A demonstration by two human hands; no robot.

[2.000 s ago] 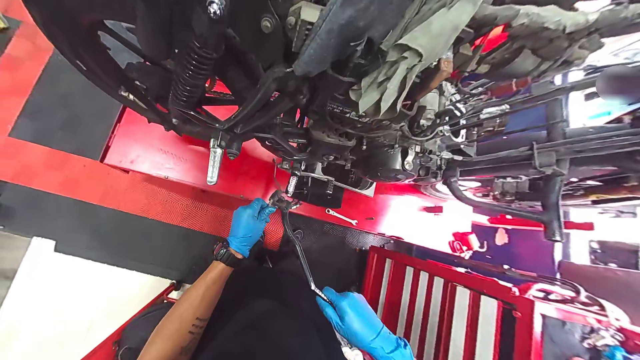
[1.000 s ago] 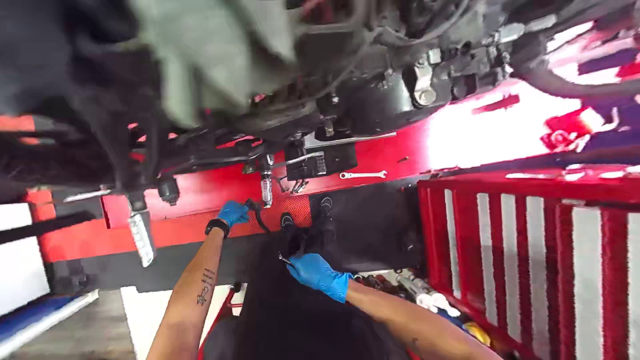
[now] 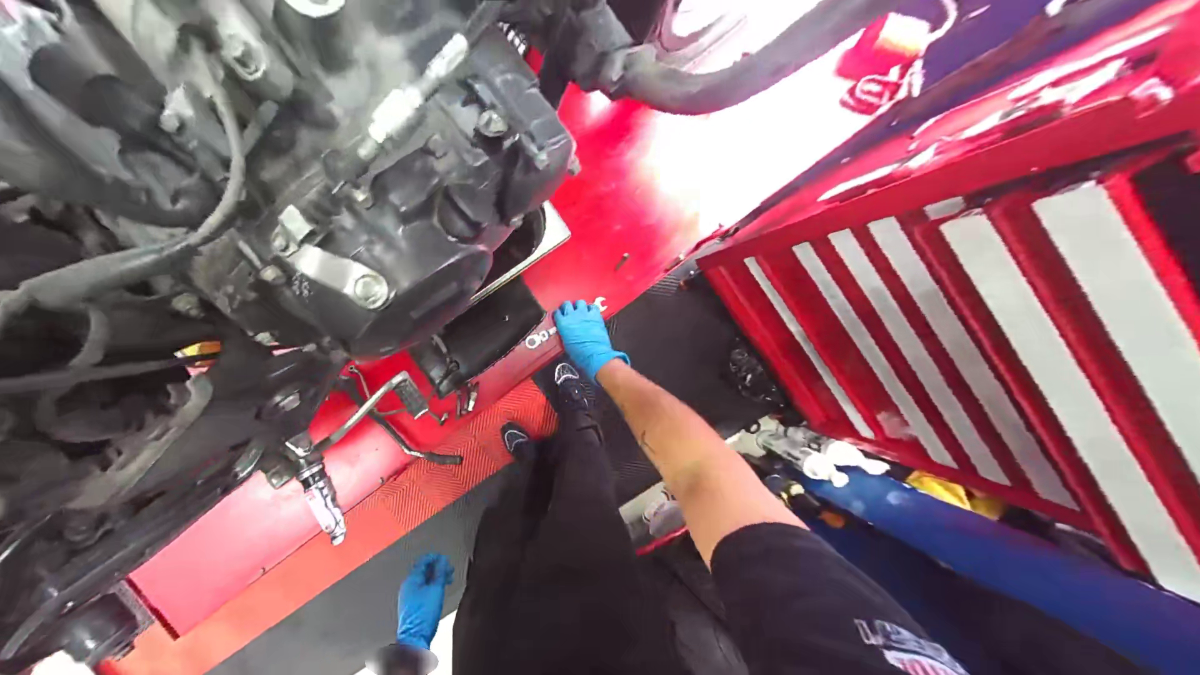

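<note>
My right hand (image 3: 583, 336), in a blue glove, lies over a combination wrench (image 3: 538, 338) on the edge of the red lift platform (image 3: 609, 234); the fingers cover the wrench's middle, and whether they grip it cannot be told. My left hand (image 3: 422, 600), also gloved in blue, hangs low over the floor, away from the motorcycle, with its fingers partly curled; nothing shows in it. Above the platform is the motorcycle's engine (image 3: 412, 187). A metal foot peg (image 3: 322, 502) and a bent pedal lever (image 3: 361, 412) are at its lower side.
A black pan (image 3: 492, 328) sits on the platform under the engine. To the right stands a red tool cabinet (image 3: 900, 328) with pale drawer strips. Bottles and a yellow item (image 3: 952, 494) lie at its foot. My shoes (image 3: 567, 375) are beside the platform edge.
My right hand has moved to the wrench on the platform. My left hand has come away from the foot peg area. The long tool seen two seconds ago is out of my hands. The view has shifted.
</note>
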